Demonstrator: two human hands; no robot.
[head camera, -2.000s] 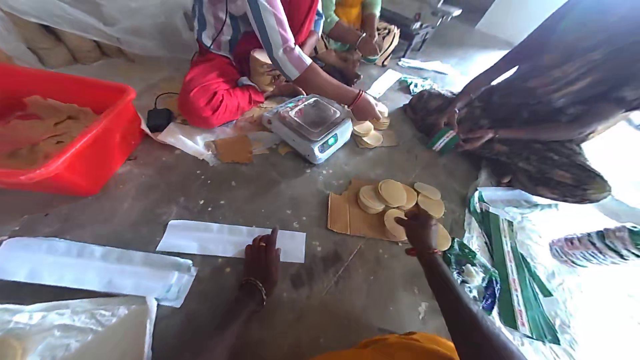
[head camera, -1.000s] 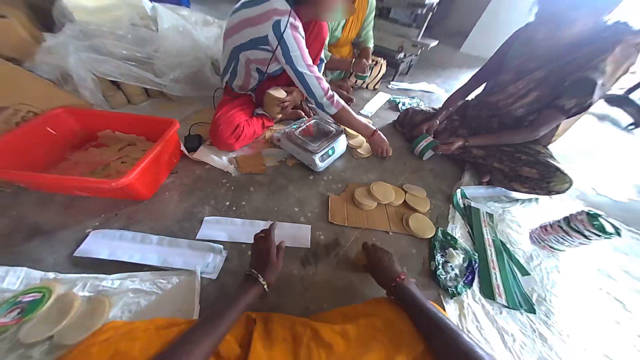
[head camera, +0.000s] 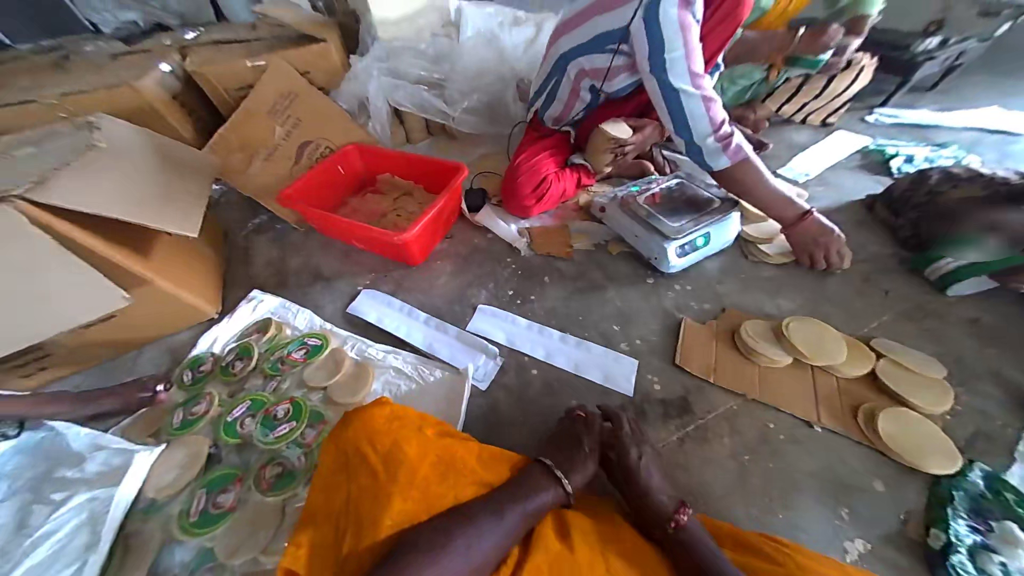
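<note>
My left hand (head camera: 572, 448) and my right hand (head camera: 636, 464) meet over the orange cloth on my lap, fingertips together; the fingers are partly hidden, and whether anything is between them cannot be told. Two white paper strips (head camera: 552, 350) (head camera: 428, 332) lie on the floor just beyond them. To the right, stacks of thin round beige discs (head camera: 812, 340) rest on a flat piece of corrugated cardboard (head camera: 776, 386). At the left, clear packets with green round labels (head camera: 280, 422) and more beige discs (head camera: 350, 382) lie on a plastic sheet (head camera: 424, 392).
A digital scale (head camera: 676, 212) stands ahead, where a person in a striped sleeve (head camera: 680, 80) reaches to disc stacks. A red plastic tub (head camera: 372, 200) and open cardboard boxes (head camera: 160, 272) are at the left. Another person's arm (head camera: 88, 400) enters from the left edge. Green plastic (head camera: 972, 512) lies lower right.
My right hand has left the disc stacks, where it was two seconds ago, and my left hand has left the white strip; both are now together at my lap. The view has swung left.
</note>
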